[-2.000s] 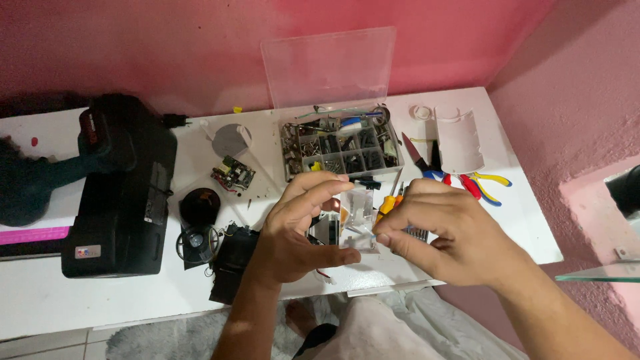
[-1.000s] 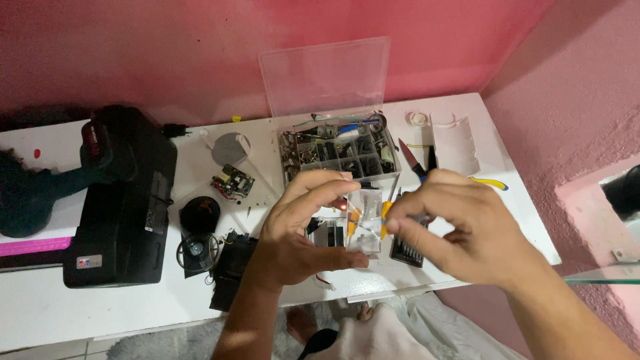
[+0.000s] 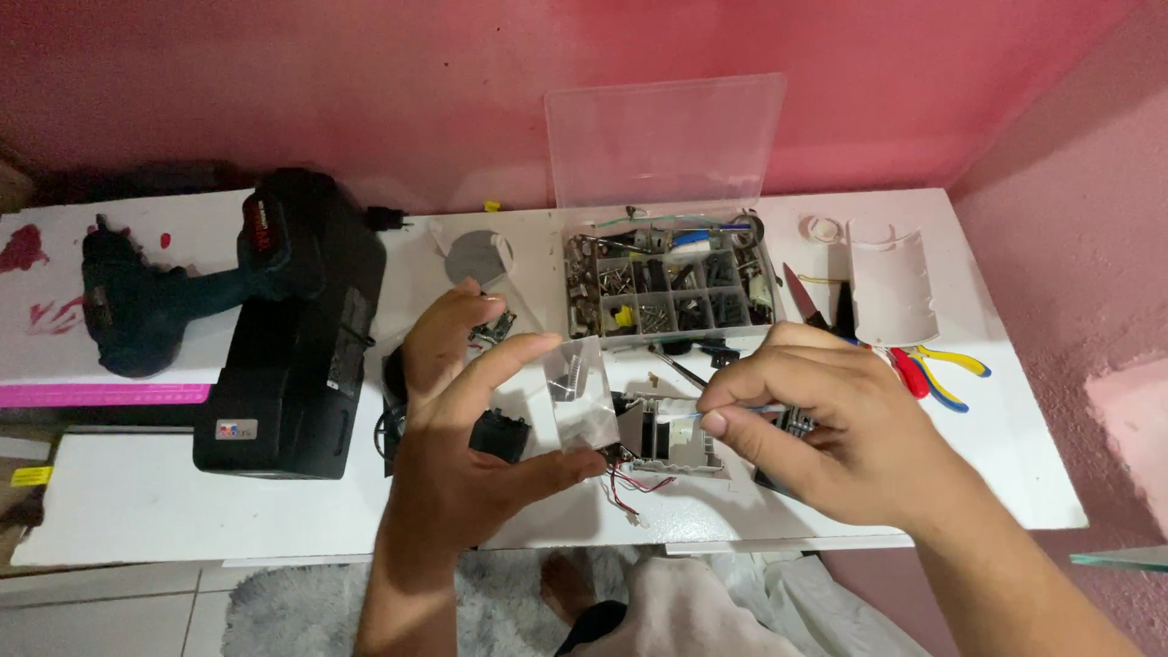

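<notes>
Between the thumb and a finger of my left hand (image 3: pixel 479 420) is a clear plastic piece (image 3: pixel 581 394), tilted above the table. My right hand (image 3: pixel 812 424) pinches a thin bluish item (image 3: pixel 739 410) between thumb and forefinger; its kind cannot be told. Beneath and between the hands lies an opened white plastic housing (image 3: pixel 689 436) with dark parts inside and red and black wires (image 3: pixel 631 488) beside it. A dark item with rows of small pieces (image 3: pixel 792 424) is partly hidden under my right hand.
A divided organizer box (image 3: pixel 671 283) of screws and small parts stands behind, lid raised. Pliers (image 3: pixel 944 370), a knife (image 3: pixel 803 297) and a curved white cover (image 3: pixel 892 283) lie at right. A cordless drill (image 3: pixel 173 297) rests against a black printer (image 3: pixel 292 365) at left.
The orange item that was at my right fingers one second ago no longer shows there. My hands are farther apart, and the white housing on the table shows more plainly between them.
</notes>
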